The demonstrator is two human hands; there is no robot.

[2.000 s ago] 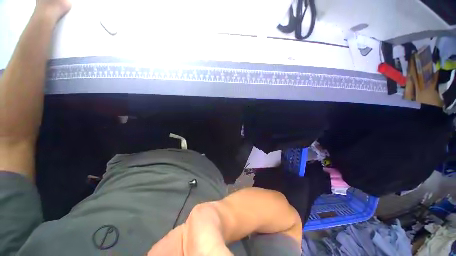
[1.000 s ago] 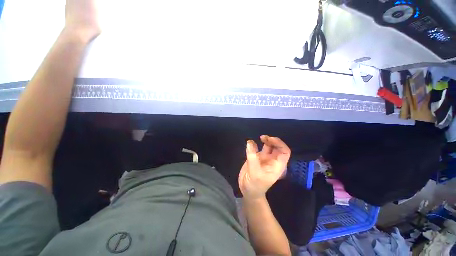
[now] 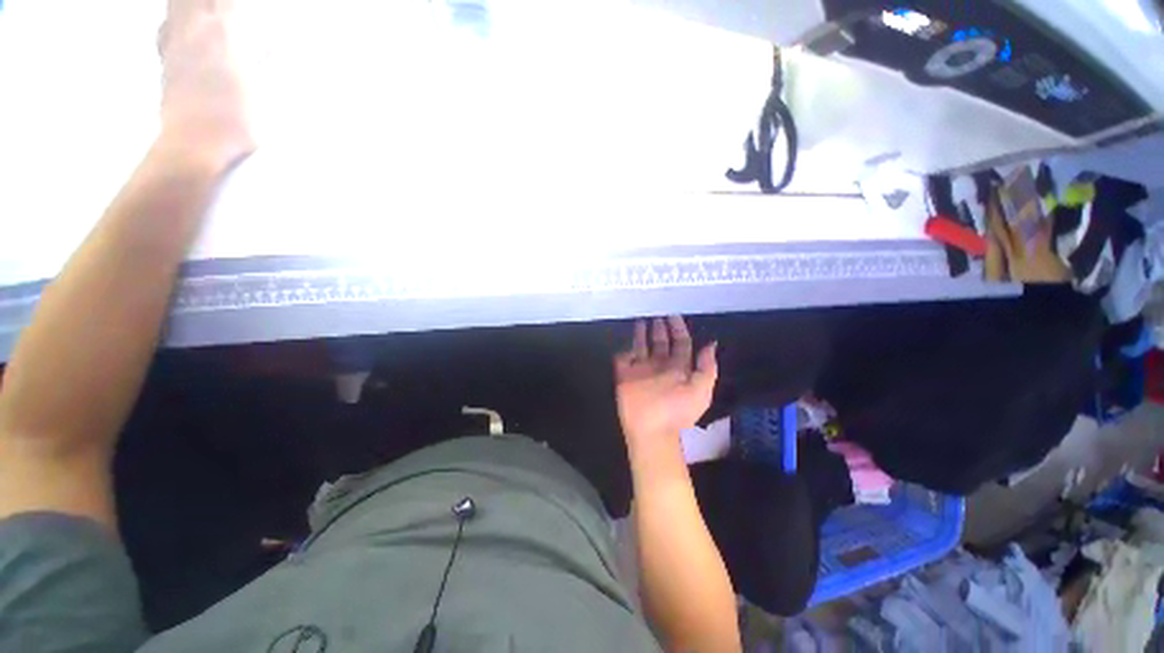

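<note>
My left hand (image 3: 204,96) lies on the white sewing table (image 3: 511,191) at the upper left, washed out by glare; I cannot tell whether it holds anything. My right hand (image 3: 666,380) is just below the table's front edge, palm up, fingers spread and empty, over black cloth (image 3: 549,376). The black cloth hangs below the table and over the lap area. A grey ruler strip (image 3: 753,268) runs along the table's front edge. Black-handled snips (image 3: 770,147) lie on the table to the right of centre.
The machine's control panel (image 3: 983,64) is at the upper right. A red-handled tool (image 3: 955,236) lies among tools at the table's right end. More black cloth (image 3: 957,383) hangs at right, beside a blue plastic basket (image 3: 887,542). Grey-blue cut pieces (image 3: 945,612) lie on the floor.
My right hand has moved from low over my lap up to the table's front edge, fingers now extended. My left hand stays on the table. The view has shifted, showing the control panel.
</note>
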